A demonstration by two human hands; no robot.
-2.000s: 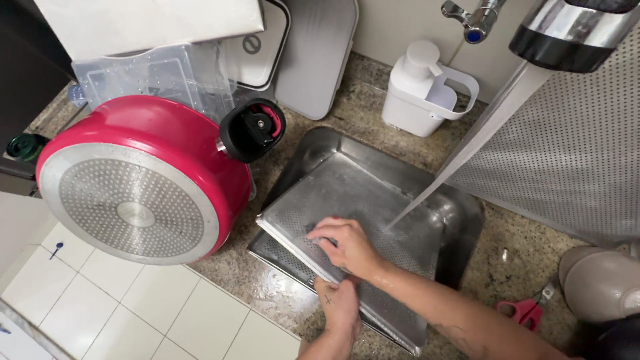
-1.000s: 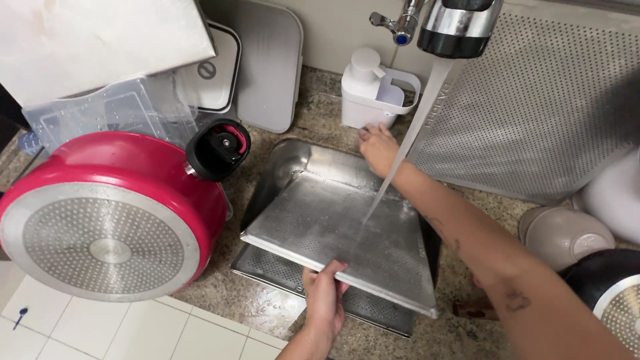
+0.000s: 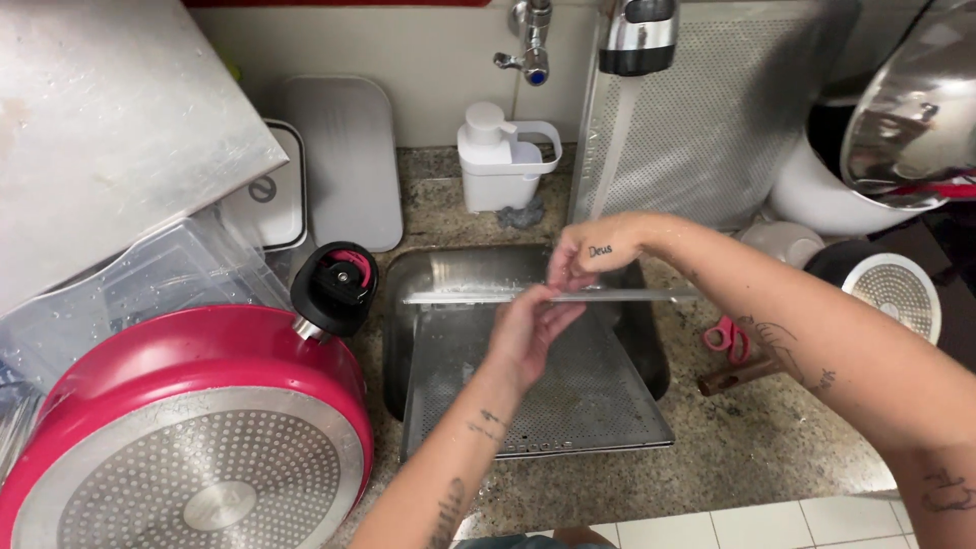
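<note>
My left hand [image 3: 530,328] grips the near edge of a metal sheet [image 3: 465,296], which is seen almost edge-on across the steel sink [image 3: 465,263]. Just behind that edge, my right hand [image 3: 598,250] is bent under the running tap water, its fingers close to the sheet; whether they hold it cannot be told. Below lies a perforated metal tray [image 3: 534,381], resting in the sink with its near edge over the counter. From the chrome faucet [image 3: 640,38] water falls toward my right wrist. A grey scouring pad [image 3: 521,214] lies beside the white soap dispenser caddy [image 3: 499,171].
A large red pot [image 3: 191,343] with a black handle stands tilted at the left, by a clear plastic container [image 3: 168,267]. Another perforated sheet [image 3: 686,122] leans on the back wall. Pink-handled scissors [image 3: 728,338] and a small pan [image 3: 892,293] lie at the right.
The upper sheet, lying flatter before, now shows edge-on. My right hand has come back from beside the soap caddy to the sheet. A grey pad now shows by the caddy. The view has shifted.
</note>
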